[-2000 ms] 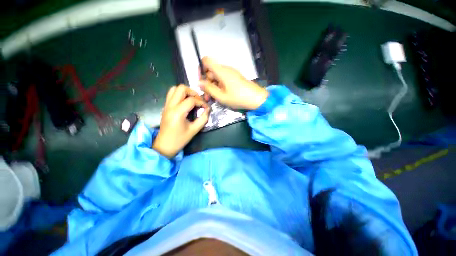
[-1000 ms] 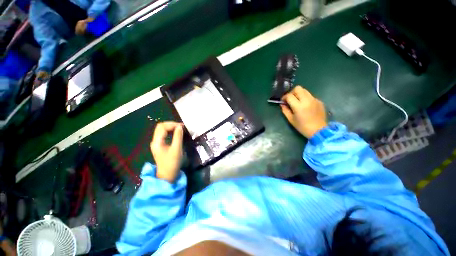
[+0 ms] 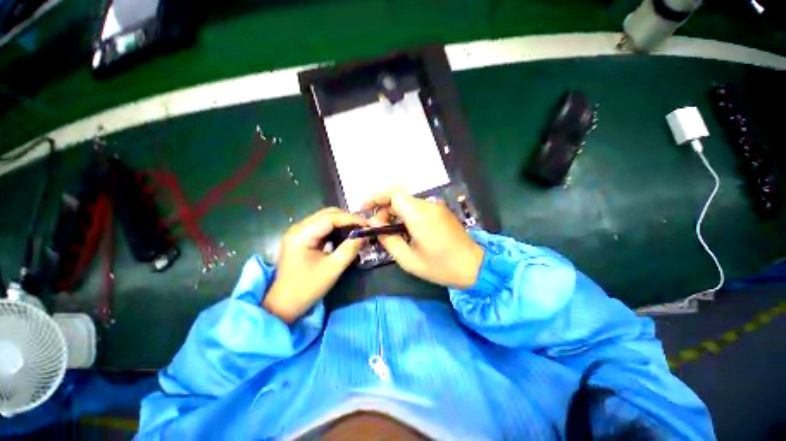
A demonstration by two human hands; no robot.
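An open tablet [image 3: 386, 145] with a dark frame and a large white panel lies on the green bench in front of me. Its near end holds a circuit board [image 3: 372, 255], mostly hidden under my hands. My left hand [image 3: 312, 255] and my right hand [image 3: 431, 238] meet over that near end. A slim dark tool [image 3: 379, 231] lies level between the fingers of both hands. My right hand grips it. My left fingertips are at its left end; whether they hold it or a tiny part cannot be told.
Red wires [image 3: 202, 211] and dark blocks [image 3: 140, 215] lie left, above a white fan [image 3: 26, 353]. A black parts holder [image 3: 562, 139], a white adapter [image 3: 687, 126] with cable and a black strip [image 3: 745, 151] lie right. Another tablet [image 3: 129, 30] is beyond the white rail [image 3: 207, 96].
A second ago my right hand was by the black parts holder and my left at the tablet's left edge. Both are now together over the board. The camera view has turned.
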